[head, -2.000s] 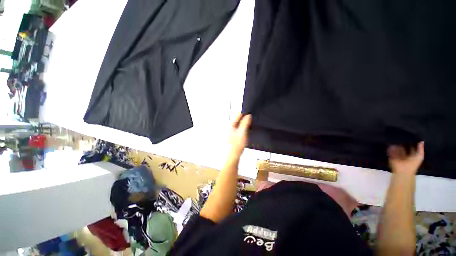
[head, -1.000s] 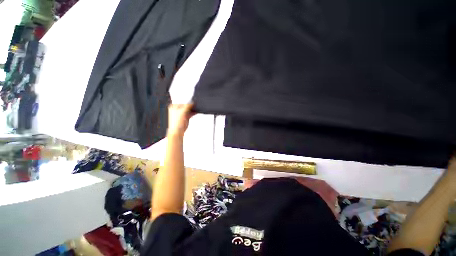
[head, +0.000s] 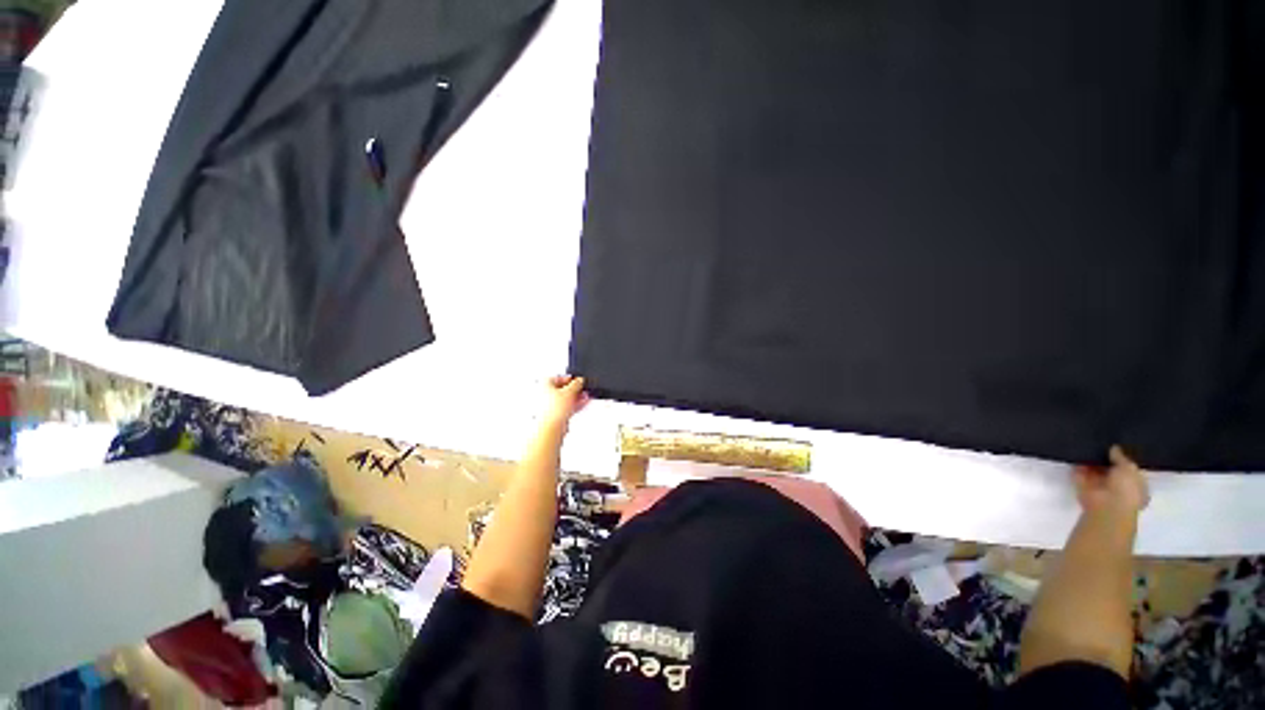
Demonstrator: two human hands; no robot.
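A large black fabric ply (head: 888, 222) lies smooth and flat over the right part of the white table (head: 486, 264). My left hand (head: 566, 397) grips its near left corner at the table's near edge. My right hand (head: 1114, 481) grips its near edge farther right. The fingertips of both hands are partly hidden at the cloth. Separate cut black pieces (head: 278, 208) lie folded and wrinkled to the left, across a white gap, with two small holes or marks on them.
A gold, glittery bar (head: 715, 451) lies at the near table edge in front of my body. Below are fabric scraps (head: 943, 583) on the floor, cloth bundles (head: 271, 534) and a white surface (head: 104, 548) at the lower left.
The ply swung left over the gap, then came back right. It now lies smooth, its left edge straight and its near edge covering the layer beneath. Both hands still hold it.
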